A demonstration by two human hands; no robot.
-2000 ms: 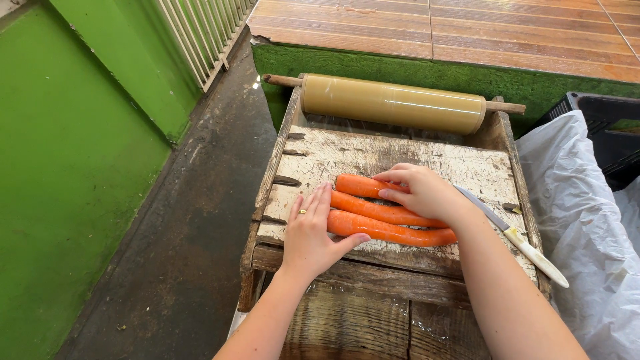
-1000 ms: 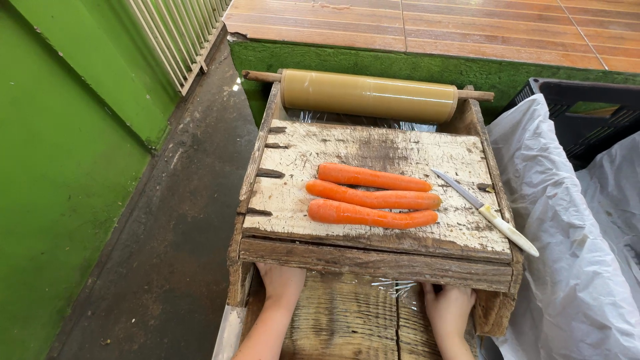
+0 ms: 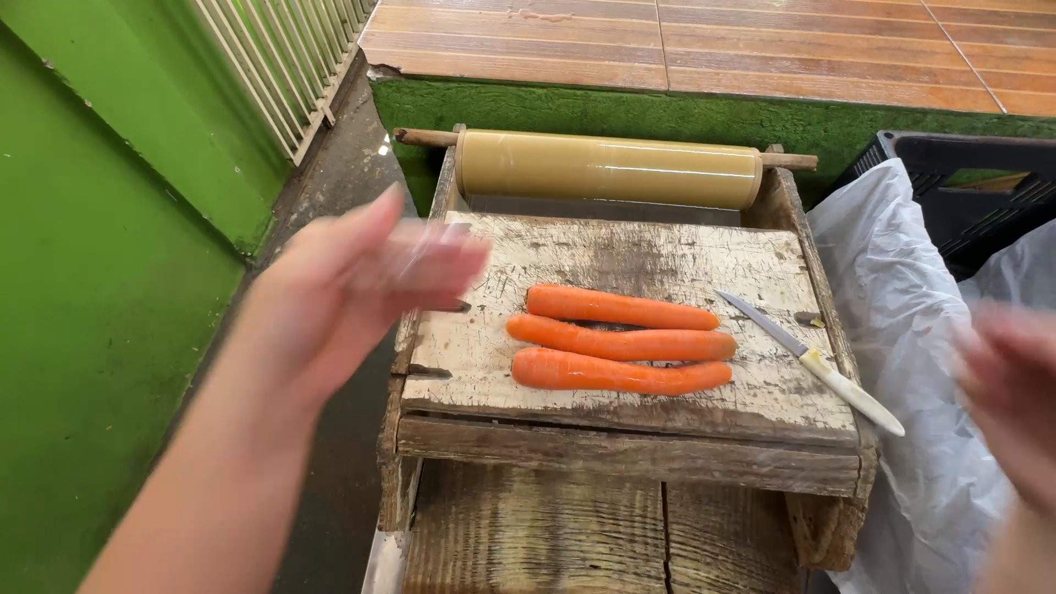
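Three carrots lie side by side on a worn, white-painted wooden board: the far one (image 3: 623, 307), the middle one (image 3: 623, 340) and the near one (image 3: 619, 373). To their right a knife (image 3: 813, 363) with a pale handle rests on the board, its handle end jutting past the right edge. My left hand (image 3: 371, 264), blurred, is raised over the board's left edge with nothing plain in it. At the right border my right hand (image 3: 1011, 388) is blurred and partly cut off, above white plastic sheeting. Neither hand touches the carrots. Behind the board a roll of plastic film (image 3: 610, 169) sits on a wooden rod.
The wooden stand (image 3: 627, 454) has raised side rails. Beyond it is a tiled ledge (image 3: 701, 45). White plastic sheeting (image 3: 899, 280) and a black plastic crate (image 3: 973, 177) are on the right. A green wall (image 3: 107, 289) and a metal grille (image 3: 272, 74) stand left.
Both hands were on the carrots, then under the board's front edge, and are now raised and apart at its sides. The carrots and knife remain on the board.
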